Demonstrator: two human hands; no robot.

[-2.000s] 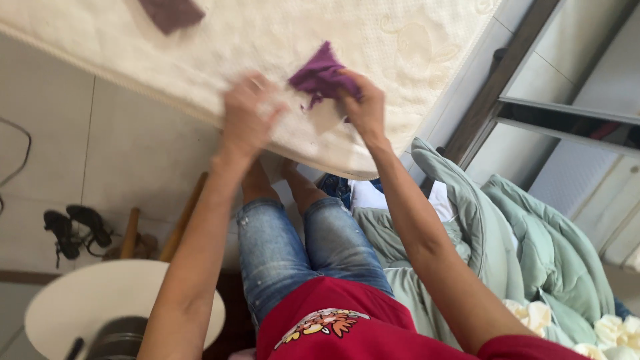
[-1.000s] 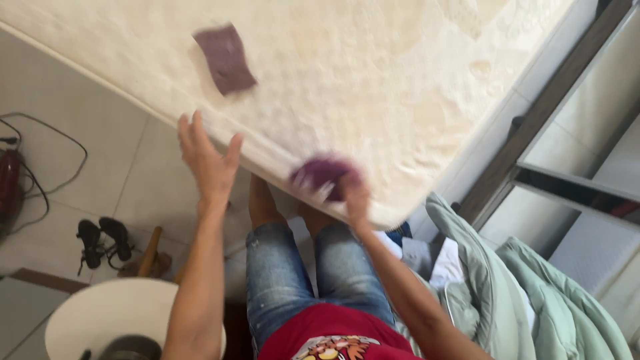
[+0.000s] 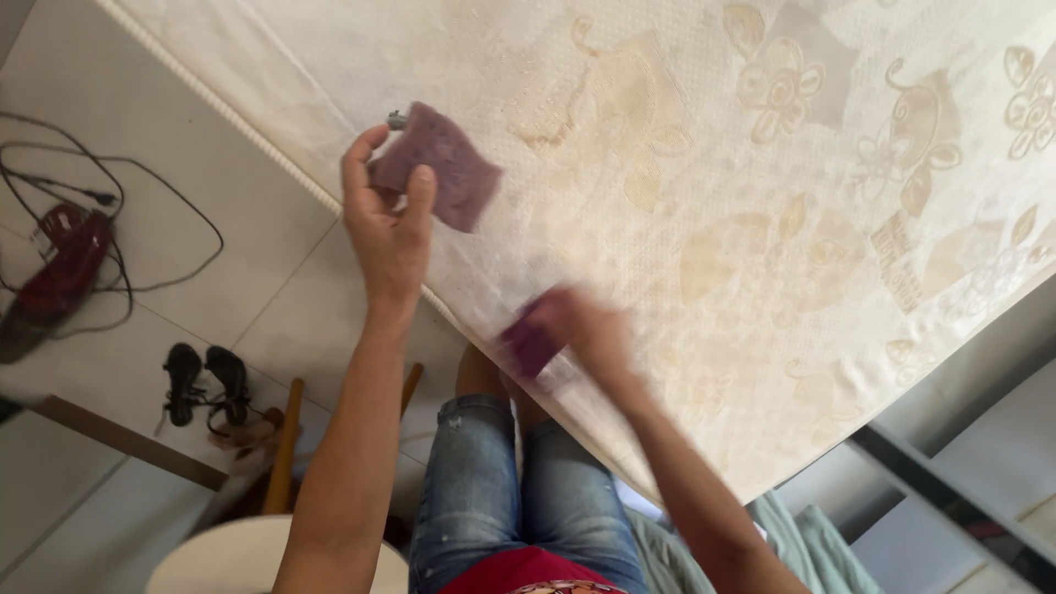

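My left hand (image 3: 392,198) grips a mauve piece of cloth (image 3: 458,177) between thumb and fingers, over the edge of a cream patterned mattress (image 3: 627,272). A small grey object (image 3: 397,120) shows at the fingertips; what it is cannot be made out. Lower and to the right, my right hand (image 3: 586,330), blurred, holds a dark purple cloth (image 3: 530,340) near the same mattress edge. A brownish stain outline marks the mattress fabric to the right of the mauve piece.
On the tiled floor at left lie a dark red corded appliance (image 3: 58,280) and black sandals (image 3: 206,379). A round cream seat or tabletop (image 3: 247,561) stands at lower left. Pale green bedding (image 3: 825,544) and a dark metal-edged frame (image 3: 949,487) are at lower right.
The mauve piece lay on the mattress one second ago; my left hand now holds it. My right hand keeps the purple cloth. The view has shifted left.
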